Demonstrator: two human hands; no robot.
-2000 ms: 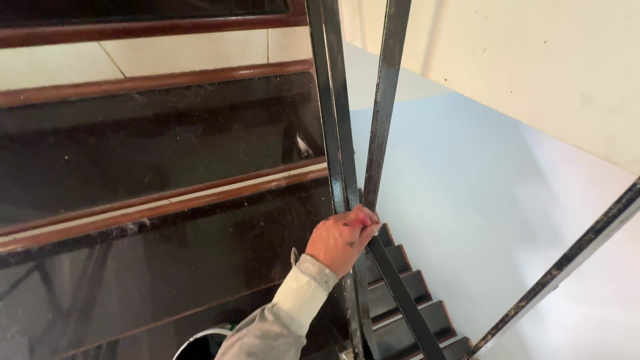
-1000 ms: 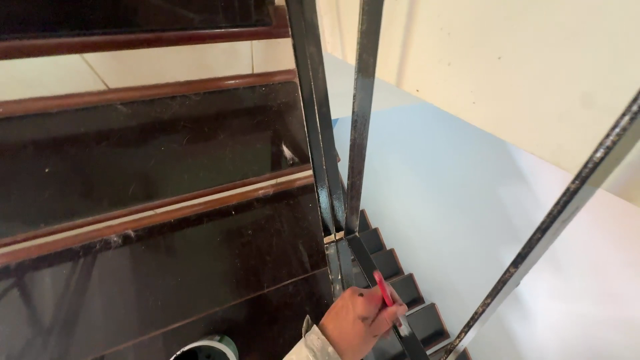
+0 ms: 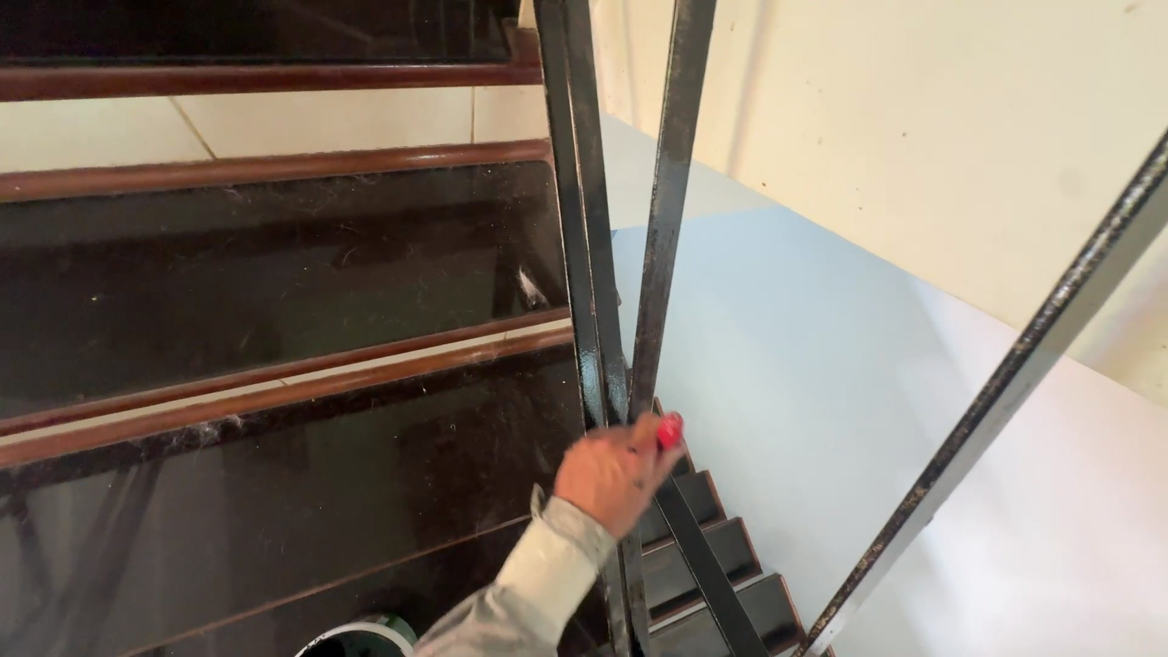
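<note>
My left hand [image 3: 611, 470], in a light long sleeve, holds a small tool by its red handle [image 3: 671, 430], likely a paintbrush; its head is hidden. The hand is at the lower joint of the black metal railing bars [image 3: 593, 274], in front of them. A glossy, wet-looking patch shows on the bars just above the fingers. Another black bar [image 3: 669, 201] rises to the right of these, and a slanting one [image 3: 707, 557] runs down below the hand. At the bottom edge stands an open can [image 3: 360, 639] with dark contents, partly cut off. My right hand is out of view.
Dark stone stair treads [image 3: 274, 274] with reddish-brown edges fill the left side. A lower flight of steps [image 3: 712, 547] shows beyond the railing. A worn, speckled metal bar [image 3: 985, 392] slants across the right, before a pale wall [image 3: 912, 137].
My left hand was lower, along the slanting bar, one second ago and has moved up to the joint. The red handle has stayed in its grip.
</note>
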